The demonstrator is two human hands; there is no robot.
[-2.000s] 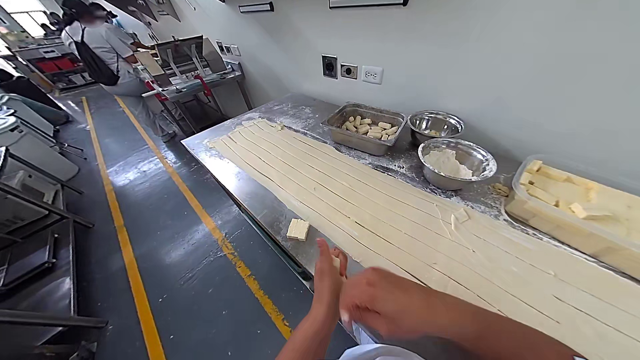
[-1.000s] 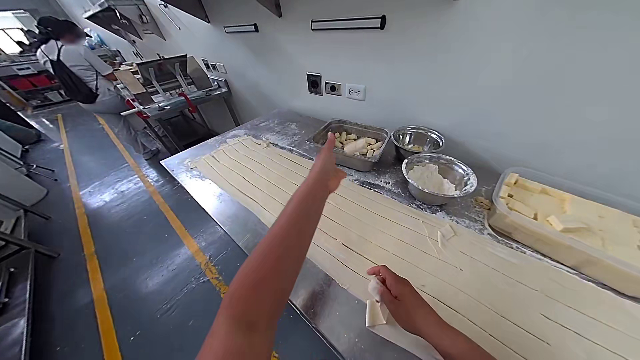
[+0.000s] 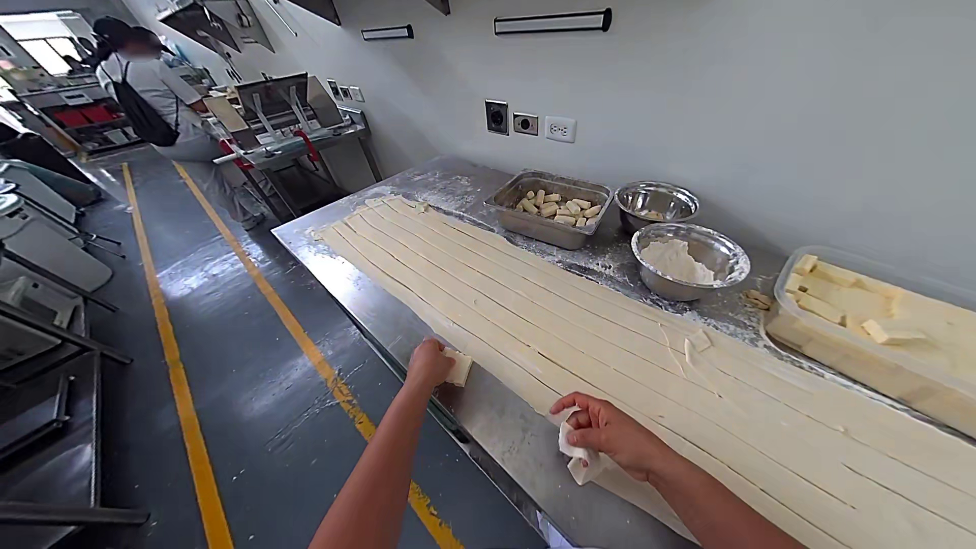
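A long sheet of dough [image 3: 488,305], cut lengthwise into strips, lies on the steel table. At its near edge my left hand [image 3: 429,363] grips a pale block of what looks like cheese [image 3: 458,367]. My right hand [image 3: 606,435] holds the end of a dough strip [image 3: 577,450], lifted and folded over the fingers. Beyond the sheet stands a metal pan [image 3: 543,227] with several small wrapped pieces [image 3: 560,207]. A steel bowl of white flour [image 3: 675,286] sits beside another steel bowl [image 3: 657,200]. The plastic tub [image 3: 862,370] at right holds pale blocks [image 3: 892,331].
The steel table's near edge [image 3: 358,324] runs diagonally beside the floor with yellow lines [image 3: 179,381]. A wall with electrical outlets [image 3: 560,129] backs the table. Farther off, a person [image 3: 156,99] stands by a dough-sheeting machine [image 3: 282,114]. Metal racks [image 3: 53,335] stand at left.
My left hand has come back from over the metal pan, where it had a wrapped piece, and now grips a pale block. My right hand still holds the dough strip.
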